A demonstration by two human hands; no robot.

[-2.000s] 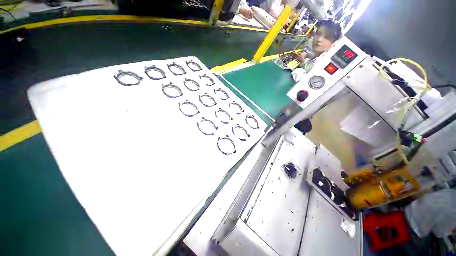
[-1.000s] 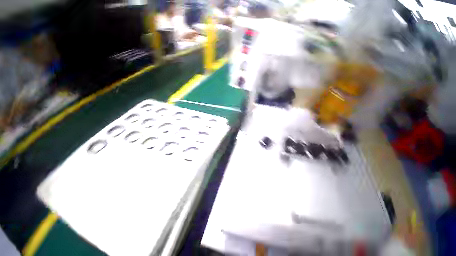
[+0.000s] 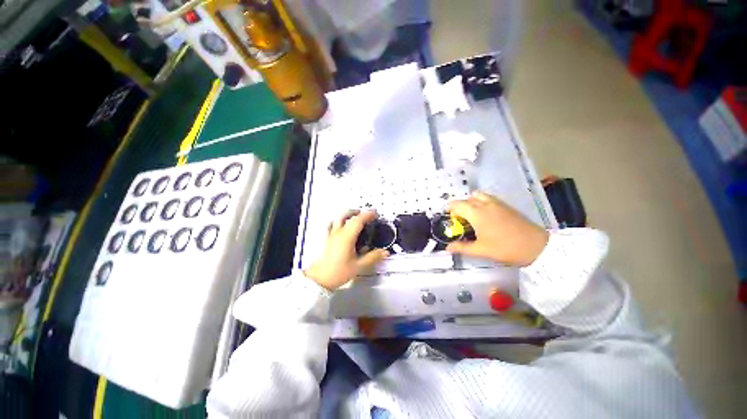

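A long black fixture [image 3: 414, 232] with round seats lies across the front of the white machine bed [image 3: 393, 177]. Ring housings [image 3: 379, 235] sit in its seats. My left hand [image 3: 346, 250] grips the fixture's left end, thumb at the front edge and fingers behind. My right hand [image 3: 491, 231] grips its right end in the same way. A small yellow item [image 3: 454, 227] shows at my right fingers. A white blister tray stack [image 3: 156, 315] on the left holds rows of dark rings at its far end.
A gold-orange dispensing head [image 3: 288, 78] hangs over the bed's far left. A dark residue clump [image 3: 340, 164] and crumpled white wipes [image 3: 464, 146] lie on the bed. Front buttons include a red one [image 3: 500, 299]. A black object [image 3: 565, 202] is beyond the bed's right edge. A red stool [image 3: 670, 39] stands far right.
The view has turned toward the machine bed. Both hands have come into the picture and hold the black fixture at the bed's front. The tray now shows at the left.
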